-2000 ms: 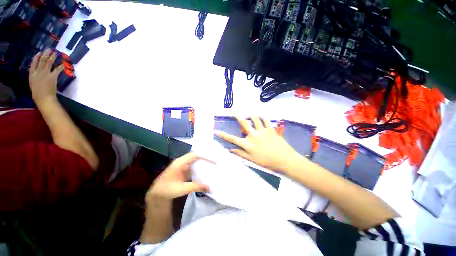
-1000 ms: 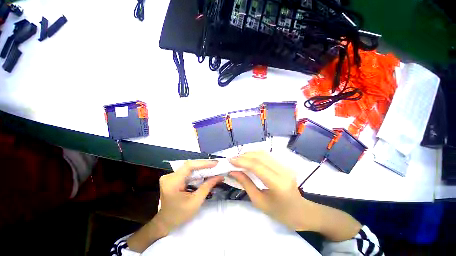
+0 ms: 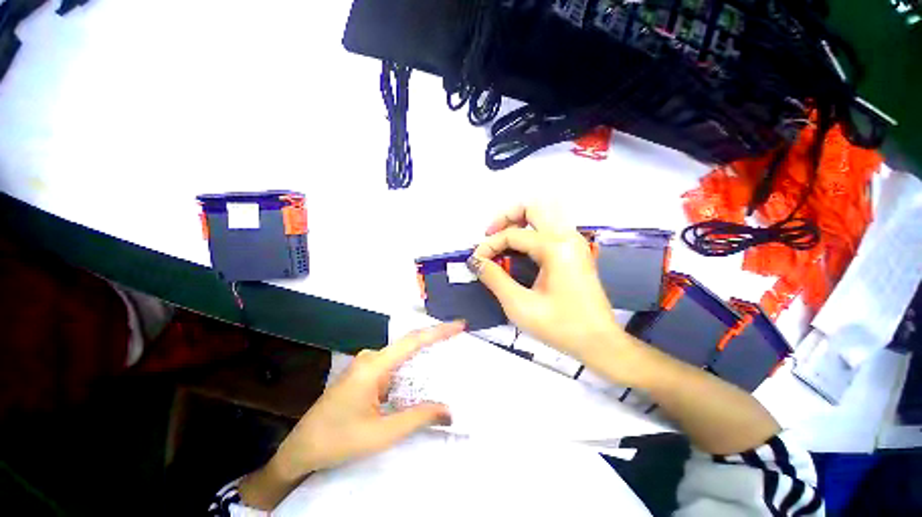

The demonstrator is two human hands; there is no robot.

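Note:
A dark grey controller unit (image 3: 467, 298) with orange clips lies on the white bench in front of me. A small white label (image 3: 460, 272) is on its upper face. My right hand (image 3: 551, 278) reaches over the unit, with thumb and index fingertips together at the label's right edge. My left hand (image 3: 369, 404) is below and left of the unit, holding the white label sheet (image 3: 485, 379) between thumb and fingers. The sheet's lower part merges with my white clothing. Another unit (image 3: 258, 247) with a white label and orange clips stands apart at the left.
Three more units, one of them the grey unit (image 3: 627, 268), lie right of my right hand. A black unit stack (image 3: 566, 71) with hanging cables is at the back. An orange clip pile (image 3: 809, 222) and white printed sheets (image 3: 874, 273) are at the right.
My hands were together on the sheet at the bench edge. My right hand has moved up to the unit, where a white label now shows. My left hand keeps the sheet, now more spread out.

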